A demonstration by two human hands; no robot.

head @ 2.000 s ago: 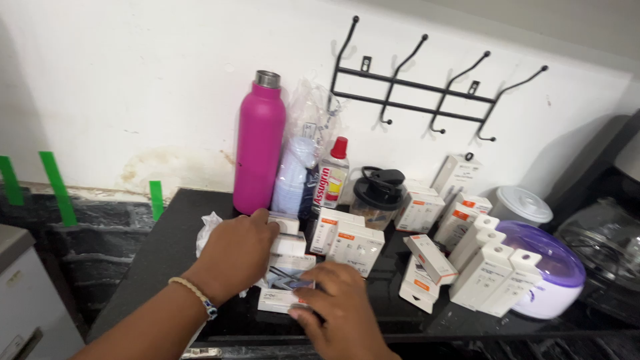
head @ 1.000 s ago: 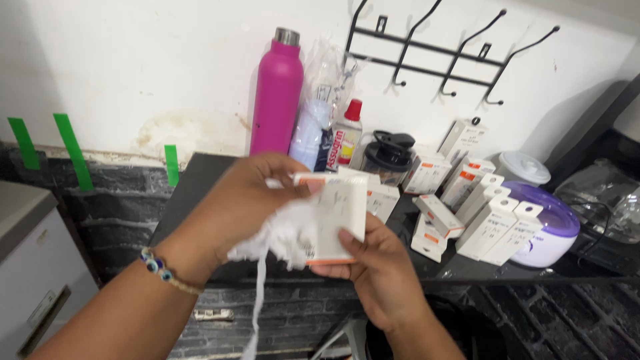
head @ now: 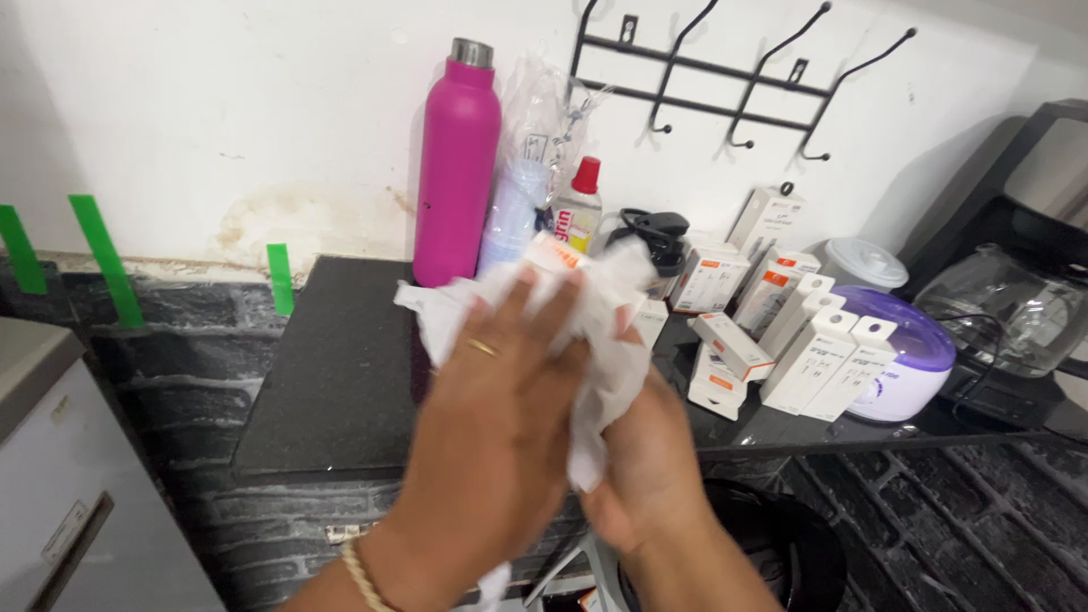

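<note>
Crumpled white tissue paper [head: 608, 374] is pressed between my two hands, in front of the counter. My left hand [head: 501, 408], with a ring and a beaded bracelet, lies over the tissue with its fingers pointing up. My right hand [head: 650, 467] holds the tissue from the right and below, its fingers partly hidden. A small white box with orange print [head: 554, 252] shows above my left fingertips; the tissue and hands hide most of it, and whether it is gripped is hard to tell. Both hands are slightly blurred.
On the black countertop [head: 340, 365] stand a pink metal bottle [head: 459, 170], a red-capped bottle [head: 580, 204], several white boxes [head: 812, 357], a purple-lidded white appliance [head: 909, 357] and a coffee maker [head: 994, 297]. A black hook rack [head: 705, 93] hangs on the wall. A black bin [head: 765, 544] is below.
Two seconds ago my hands were at the boxes on the counter. One second ago they held a white box and tissue; now the tissue is bunched between both hands, covering much of what they hold.
</note>
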